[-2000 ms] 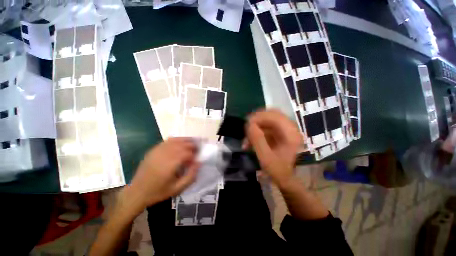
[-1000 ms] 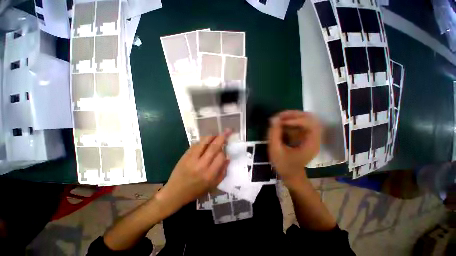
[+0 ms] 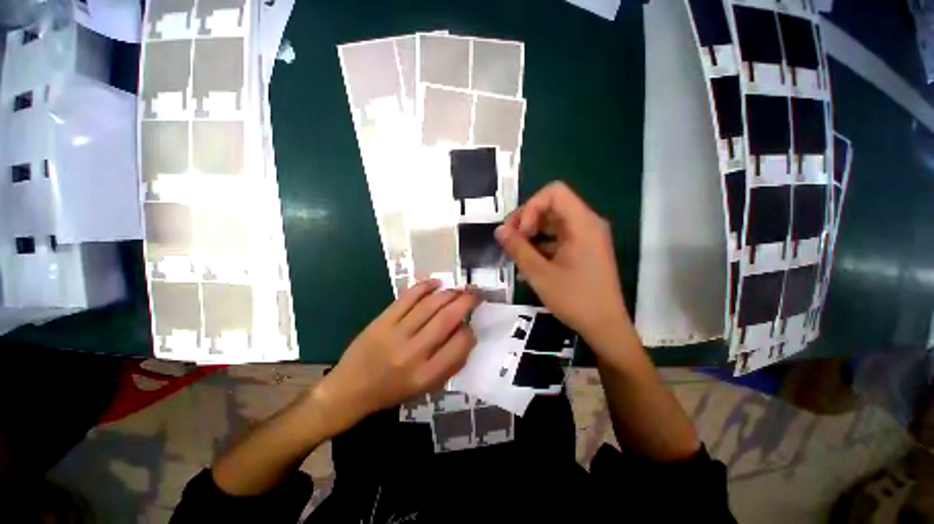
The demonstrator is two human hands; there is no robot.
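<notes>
The receiving sheet (image 3: 448,115), white with pale grey rectangles, lies centrally over other sheets. One black piece (image 3: 474,173) lies on its right column. A second black piece (image 3: 479,246) lies just below it, its right edge at the fingertips of my right hand (image 3: 561,251), thumb and index together. My left hand (image 3: 405,348) rests flat with its fingertips on the lower part of the sheet. The source sheet (image 3: 543,353) with black pieces, and a white liner (image 3: 486,358), stick out from beside my left hand near the bench edge.
A stack of blank sheets (image 3: 195,154) lies at left, with white waste liner (image 3: 87,174) beyond it. At right, a fanned stack of filled sheets (image 3: 768,194) lies beside a plain white backing sheet (image 3: 681,205). The dark green bench (image 3: 328,235) ends at my lap.
My right hand has come left onto the sheet, and a second black piece now lies under its fingertips. The view has shifted, so the side stacks sit differently in the picture.
</notes>
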